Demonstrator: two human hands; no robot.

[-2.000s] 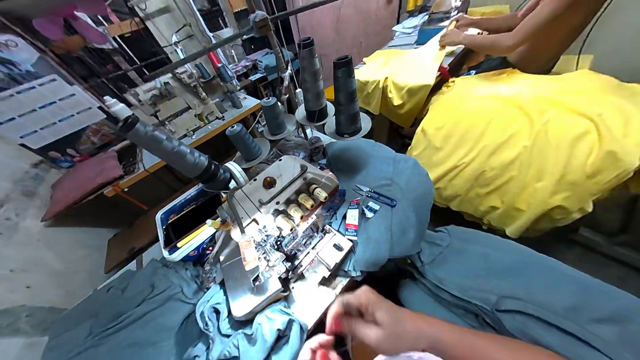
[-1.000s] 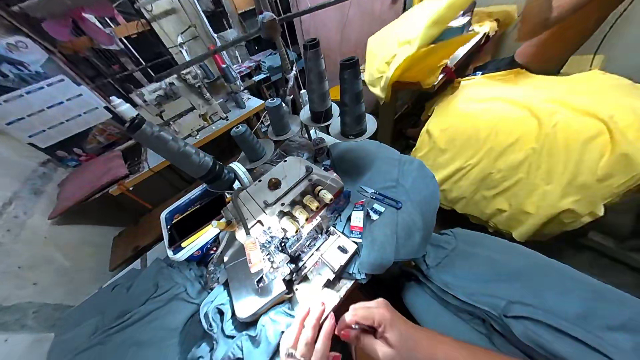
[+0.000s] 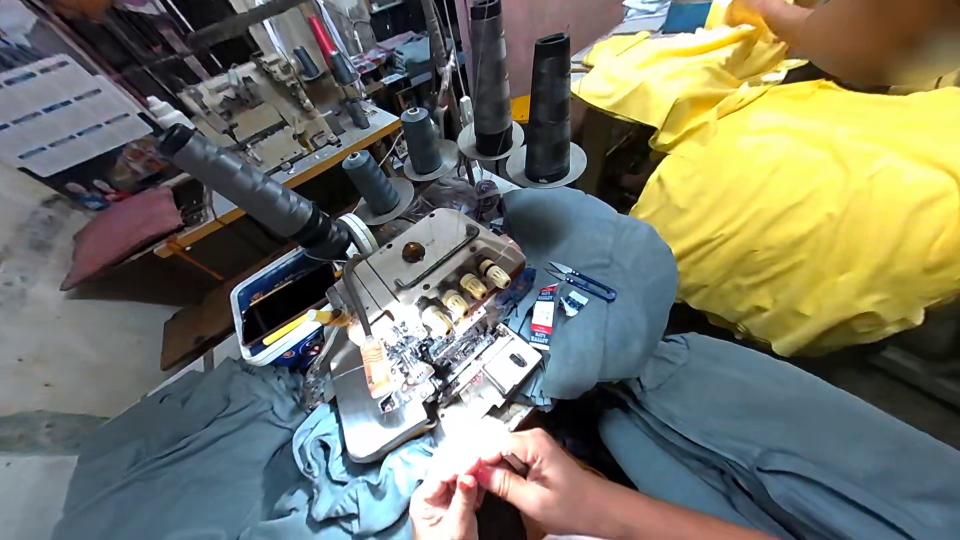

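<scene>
My left hand [image 3: 444, 504] and my right hand [image 3: 536, 476] meet fingertip to fingertip just in front of an overlock sewing machine [image 3: 435, 300]. Whatever lies between the fingertips is too small and glare-washed to tell. The machine's looper area stands exposed under a bright lamp. To its right, thread snips [image 3: 589, 283], a small red and white packet [image 3: 543, 319] and a small foil piece [image 3: 574, 303] lie on blue-grey fabric [image 3: 637, 255]. More blue-grey fabric [image 3: 180, 442] spreads left of the machine.
Thread cones [image 3: 547, 112] stand behind the machine; a dark cone [image 3: 247, 187] leans at left above a plastic container [image 3: 247, 349]. Yellow fabric [image 3: 810, 210] covers the right side, near another person's arm [image 3: 855, 37]. Another sewing machine [image 3: 262, 112] stands behind.
My left hand, low and blurred two seconds ago, is now raised against the right fingertips. The raised yellow fabric at the other person's place has come down.
</scene>
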